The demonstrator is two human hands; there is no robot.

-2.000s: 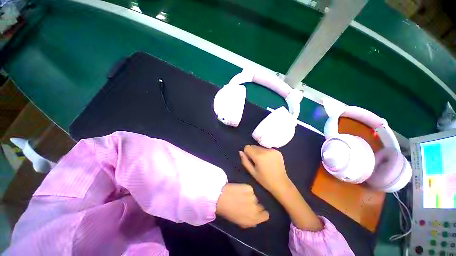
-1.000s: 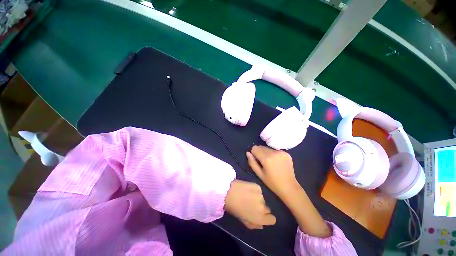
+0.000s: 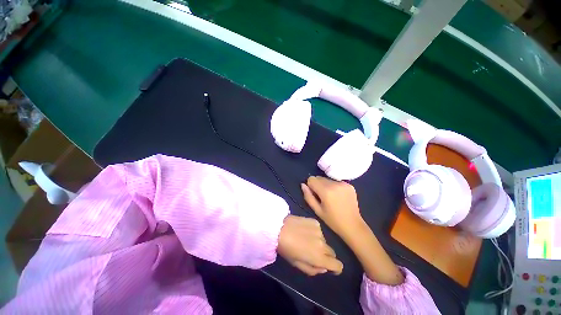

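Note:
A pink and white headset [image 3: 349, 152] lies on the black mat [image 3: 166, 117] with its band toward the belt. My right hand [image 3: 334, 202] rests on the mat just below its nearer cup, thumb apart from the curled fingers, with nothing seen in it. My left hand [image 3: 307, 247] is at the mat's near edge, fingers curled together, nothing visible in it; its palm is hidden. A thin black cord [image 3: 249, 154] runs over the mat toward my right hand. A second headset [image 3: 438, 195] with a pointed cup lies on an orange pad [image 3: 430, 243].
A tester [image 3: 534, 271] with a lit screen stands at the far right, a white lead [image 3: 501, 271] beside it. A metal post [image 3: 409, 52] rises behind the headsets by the green belt [image 3: 295, 37]. A brown carton [image 3: 37, 212] with a white headset part [image 3: 46, 183] is at left.
The view has shifted slightly. My left hand's fingers have moved a little, reaching slightly farther right and lower. My right hand and both headsets stay in about the same place.

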